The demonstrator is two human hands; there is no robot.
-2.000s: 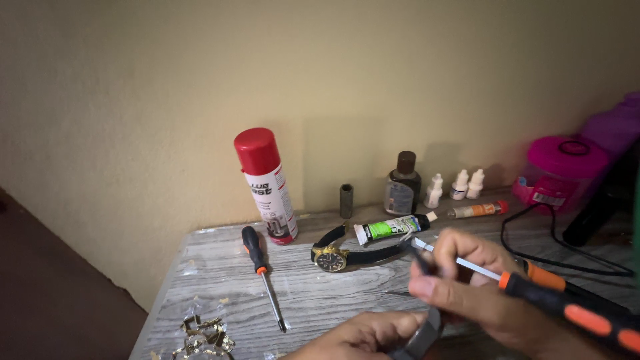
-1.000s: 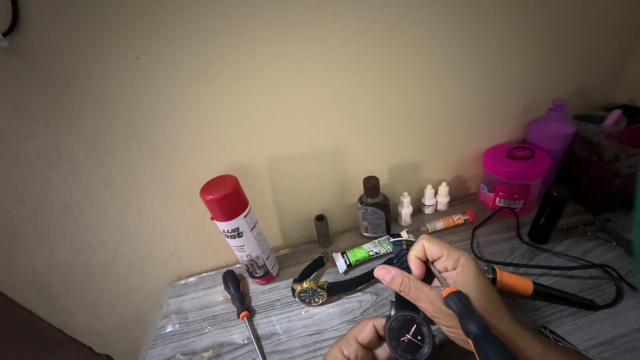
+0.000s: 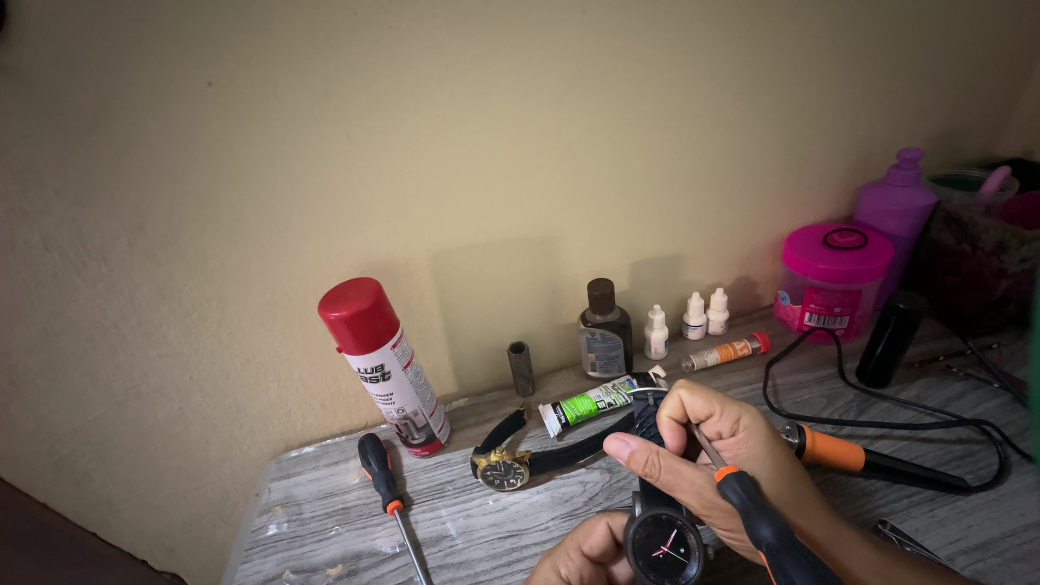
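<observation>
My left hand, at the bottom centre, grips the case of a black wristwatch whose dial faces up. Above the case, my right hand pinches the upper part of the watch's black strap, with the thumb extended to the left. A screwdriver with a black and orange handle also rests in my right hand, its shaft running up into the curled fingers; the tip is hidden. Just left of the hands, a gold-cased wristwatch with a black strap lies on the table.
A red-capped spray can stands at left by another screwdriver. Along the wall are a dark socket, a brown bottle, small white dropper bottles and a pink-lidded jar. A green tube and corded orange-black soldering iron lie nearer.
The black watch has turned so its dial shows, and my right hand has moved onto its strap with the screwdriver kept in the hand. The view has shifted.
</observation>
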